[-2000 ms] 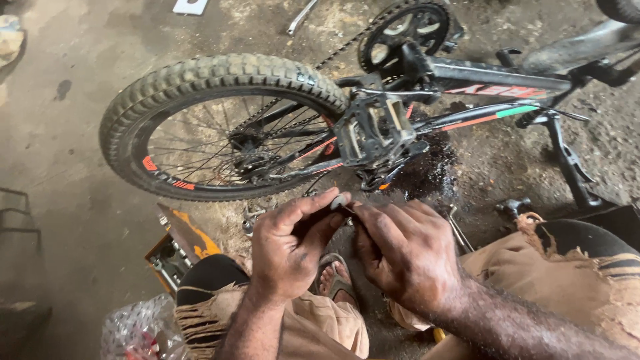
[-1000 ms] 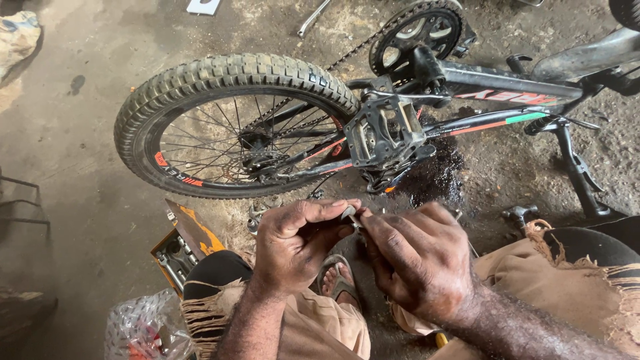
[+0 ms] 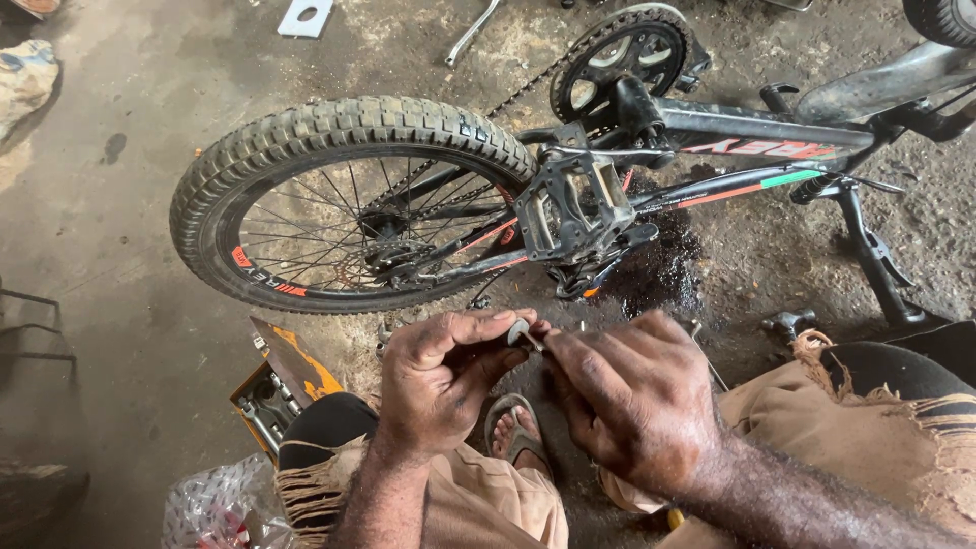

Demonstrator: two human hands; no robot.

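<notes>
My left hand (image 3: 446,381) pinches a small round grey disc (image 3: 518,331) between thumb and forefinger. My right hand (image 3: 640,396) meets it from the right, its fingertips closed on a thin metal piece (image 3: 534,343) that touches the disc; most of this piece is hidden by the fingers. Beyond both hands a bicycle lies on its side, with its knobby wheel (image 3: 351,122) at left, a platform pedal (image 3: 579,206) just past my fingertips, and the chainring (image 3: 621,61) behind. Its black frame (image 3: 762,130) runs to the right.
An orange-edged toolbox (image 3: 267,404) with sockets stands by my left knee, a clear plastic bag (image 3: 221,503) below it. A hammer (image 3: 789,320) lies near my right knee. A metal bar (image 3: 473,32) and a white plate with a hole (image 3: 306,17) lie beyond the bicycle. Dark liquid (image 3: 663,267) wets the floor.
Both hands stay close together around the small disc. The disc faces the view more fully than one second ago, and the fingers have shifted slightly.
</notes>
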